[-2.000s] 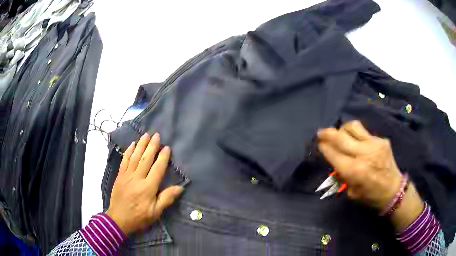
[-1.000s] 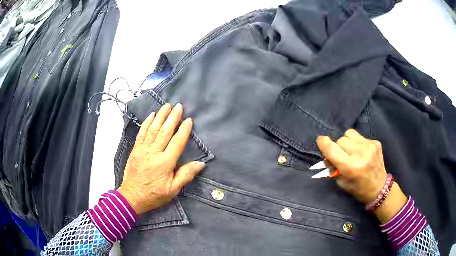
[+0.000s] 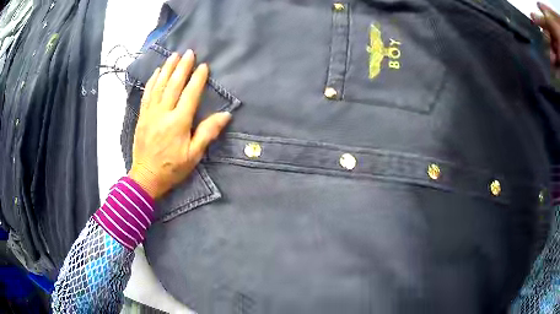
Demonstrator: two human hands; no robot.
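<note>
A dark grey button shirt [image 3: 288, 233] lies flat, with its collar [image 3: 190, 195] at the left. My left hand [image 3: 172, 119] lies spread flat over the collar and holds nothing. A placket with round gold buttons [image 3: 347, 161] runs rightward from the collar. Above it, a chest pocket [image 3: 417, 73] bears a yellow winged motif [image 3: 375, 51] and the letters BOY. At the right edge a mesh sleeve [image 3: 543, 264] is cut off. Fingers [image 3: 546, 27] show at the top right edge, probably my right hand, mostly out of the picture. The snips are not visible.
Several dark shirts [image 3: 55, 135] lie stacked at the left, with pale cloth [image 3: 18, 24] at the far left corner. Thin wire hanger hooks [image 3: 110, 68] stick out of the collar over the white table [image 3: 113, 122]. Something blue [image 3: 40, 282] is at the lower left.
The folded sleeve has gone from over the chest, showing the pocket and embroidery. My right hand and the orange snips have left the middle right. The view has shifted; my left hand remains on the collar.
</note>
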